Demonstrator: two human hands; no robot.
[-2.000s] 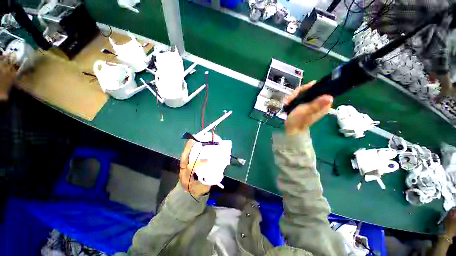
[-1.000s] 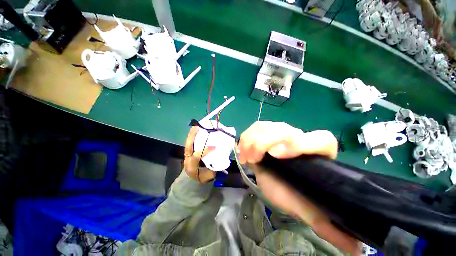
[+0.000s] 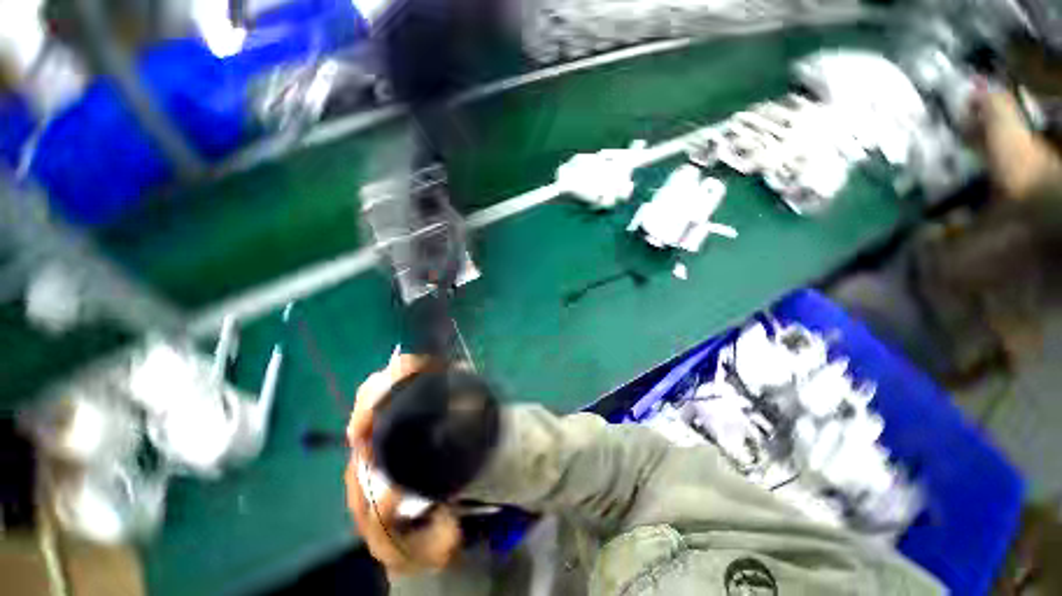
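The frame is blurred. The black electric screwdriver (image 3: pixel 437 437) stands nearly end-on to the camera, over my hands. My right hand (image 3: pixel 391 382) is closed around it, mostly hidden behind its black end. My left hand (image 3: pixel 408 541) is just below, fingers curled around a white camera housing (image 3: pixel 413 506). Only a small white part of the housing shows; the screwdriver hides the rest. I cannot tell whether the screwdriver tip touches it. A thin dark strand hangs over my left fingers.
The screw feeder (image 3: pixel 419 239) stands behind my hands, partly covered by a dark upright shape. White units (image 3: pixel 192 408) are grouped left. Two loose housings (image 3: pixel 679 210) and a heap (image 3: pixel 804 146) lie right. A blue bin (image 3: pixel 955 466) holds white parts below. Another person's hand (image 3: pixel 1011 140) is far right.
The view has swung right and tilted, bringing the blue bin and neighbour's hand into sight. My right hand has come down from beside the feeder, and the screwdriver now stands over my left hand.
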